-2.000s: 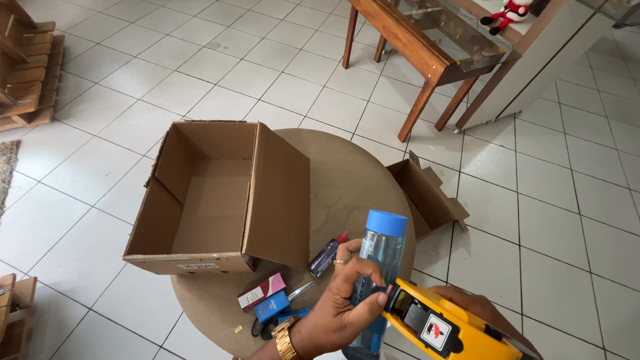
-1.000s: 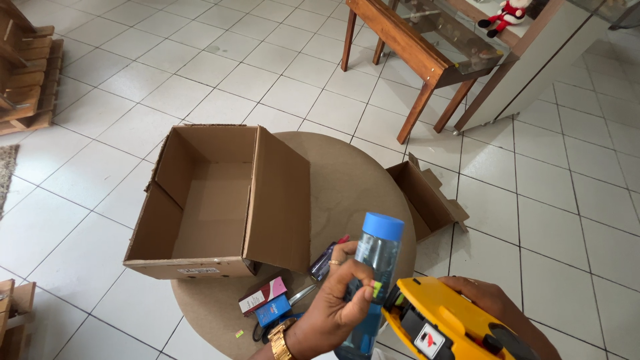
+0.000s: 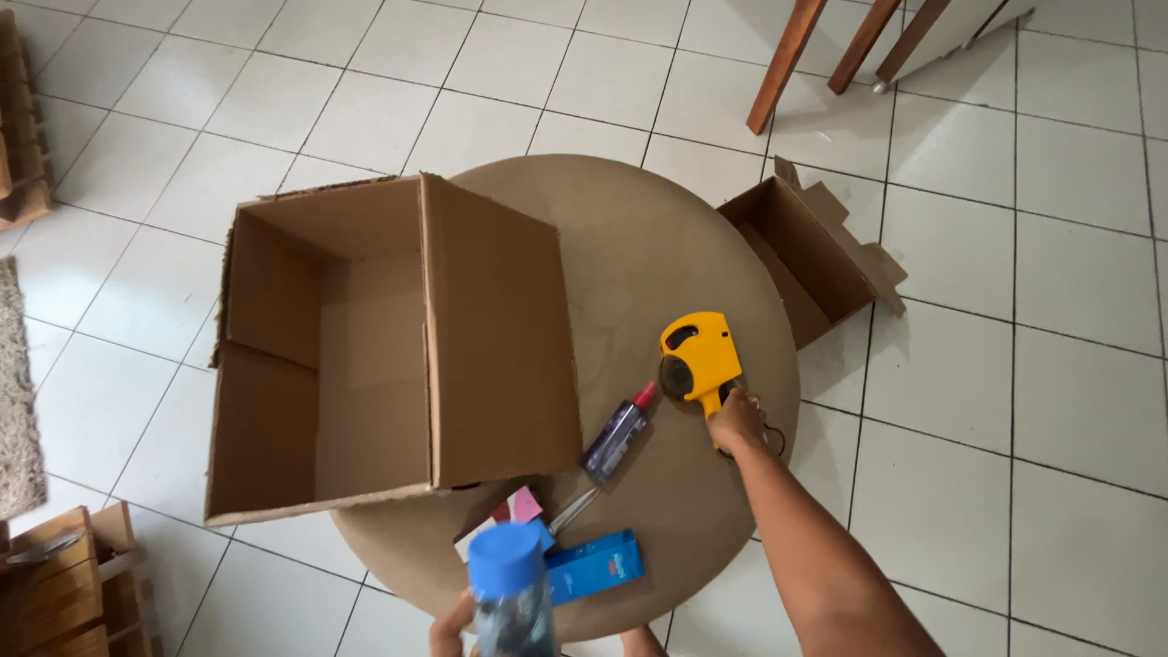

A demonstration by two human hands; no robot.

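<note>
At the bottom edge my left hand (image 3: 450, 627) holds a clear plastic bottle (image 3: 514, 620) with a blue cap, upright and partly cut off by the frame. My right hand (image 3: 737, 422) grips the handle of a yellow price labeler (image 3: 709, 351) at the right part of the round table (image 3: 639, 237). Left of the labeler lies a dark purple bottle with a red cap (image 3: 616, 441). Near the blue-capped bottle are a blue packet (image 3: 596, 566), a pink and white box (image 3: 520, 505) and a silvery slender item (image 3: 575, 511).
A large open cardboard box (image 3: 374, 365) rests on the left of the table, its flap folded out to the right. A smaller open cardboard box (image 3: 803, 265) is beyond the right edge. Wooden legs (image 3: 787, 68) stand at the top right, wooden crates (image 3: 55, 584) at the lower left.
My right hand has moved the yellow labeler away from the bottle, out over the table. My left hand and the bottle are now lower in the view. The view has tilted down.
</note>
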